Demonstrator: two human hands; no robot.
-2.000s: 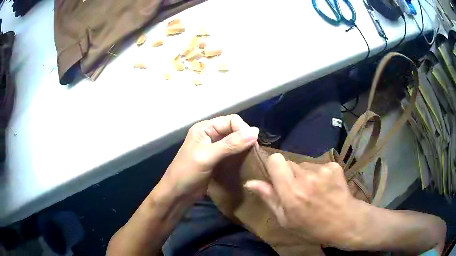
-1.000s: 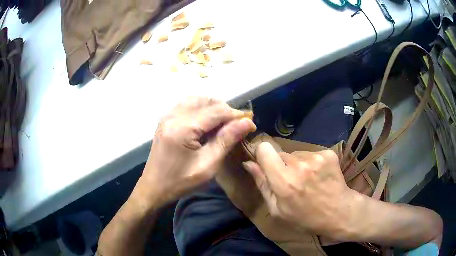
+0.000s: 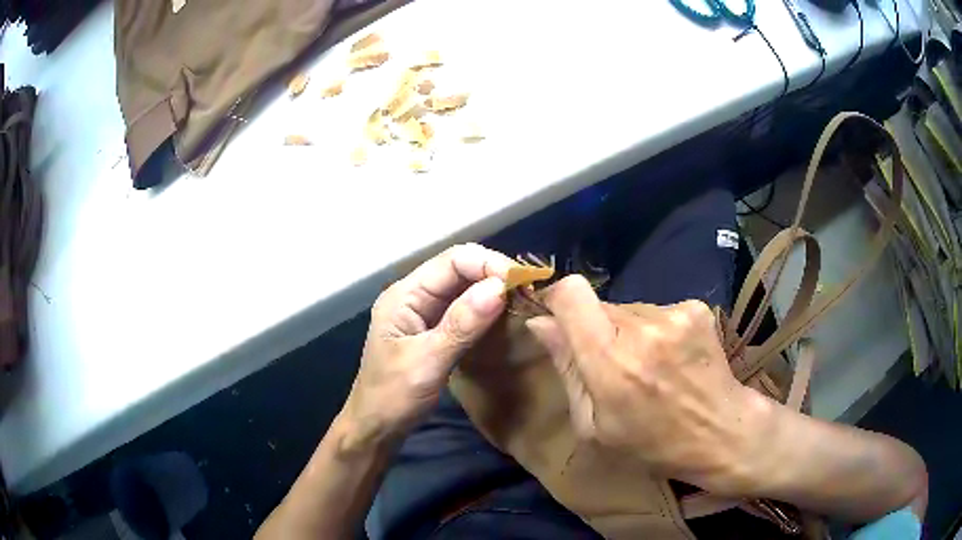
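Observation:
The tan-brown bag [image 3: 527, 411] lies on my dark-clothed lap. Its long handle loops [image 3: 812, 264] stand up at the right. A yellow-orange zipper tape end [image 3: 530, 275] sticks out at the bag's top corner, with fine dark strands beside it. My left hand [image 3: 433, 327] is bare and pinches the tape end between thumb and index finger. My right hand [image 3: 643, 390] is bare and grips the bag's edge just right of the tape end. Its fingertips are partly hidden by the hand and bag.
On the white table [image 3: 264, 274] lie yellow-orange tape offcuts [image 3: 406, 100], another brown bag [image 3: 211, 63] and teal-handled scissors [image 3: 717, 11], cut off by the top edge. Brown straps [image 3: 16, 222] lie at far left. Grey-olive strips [image 3: 928, 222] are at far right.
The yellow-orange tape end, not seen two seconds ago, now shows at the corner. My left hand moved left and up, then back right and down. My right hand stays on the bag.

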